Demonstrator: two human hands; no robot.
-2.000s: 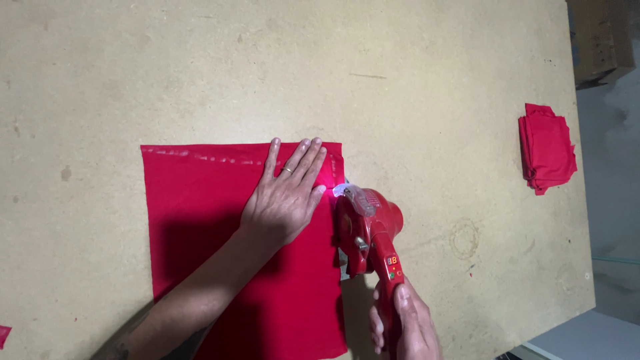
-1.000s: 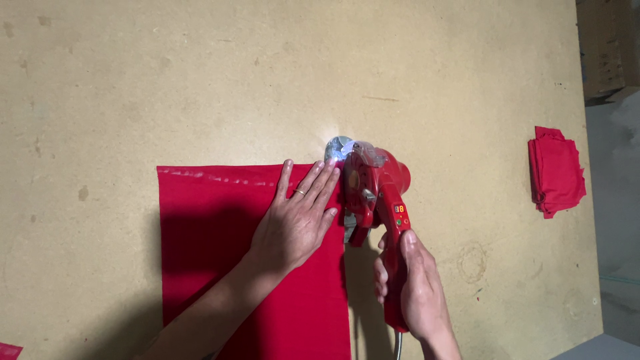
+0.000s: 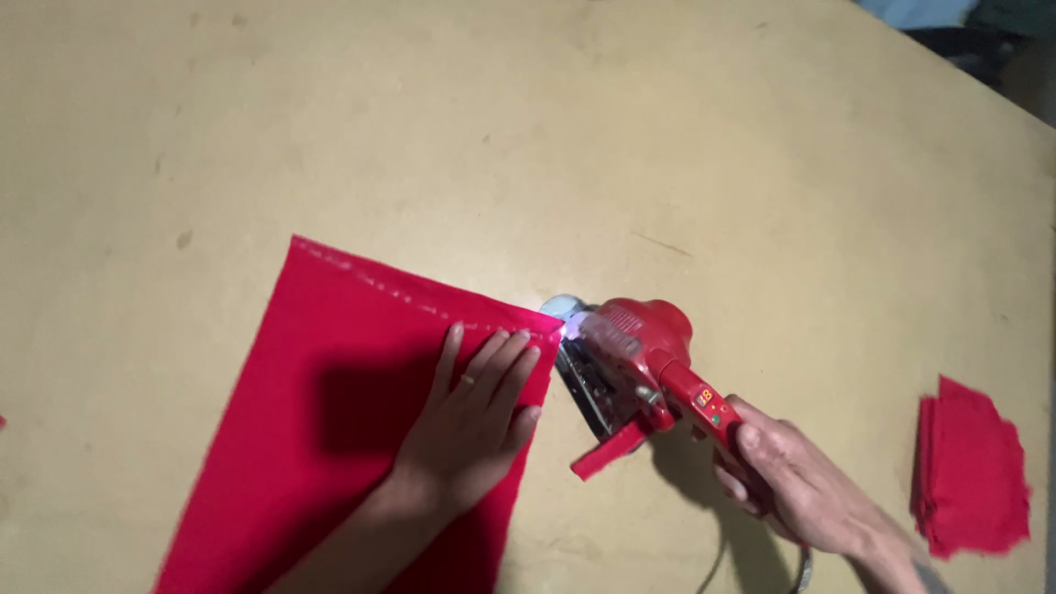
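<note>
Red fabric [image 3: 363,363] lies flat on the table, with a pale dotted line along its upper edge. My left hand [image 3: 474,421] rests palm down on it near the right edge, fingers spread, a ring on one finger. My right hand [image 3: 784,478] is closed around the handle of a red handheld electric fabric cutter [image 3: 648,346]. The cutter's lit front and metal base meet the fabric's upper right corner. A narrow red fabric strip [image 3: 608,452] hangs at the back of the base. The blade itself is hard to make out.
A stack of small red fabric pieces [image 3: 973,470] lies at the right of the wooden table [image 3: 495,124]. The cutter's power cord [image 3: 802,569] runs down past my right wrist. The table's edge crosses the upper right, with dark items beyond it. A red scrap shows at the far left.
The view has turned. The cutter has turned at the fabric's upper right corner, its handle now slanting to the lower right. A narrow strip now shows apart from the fabric behind the cutter.
</note>
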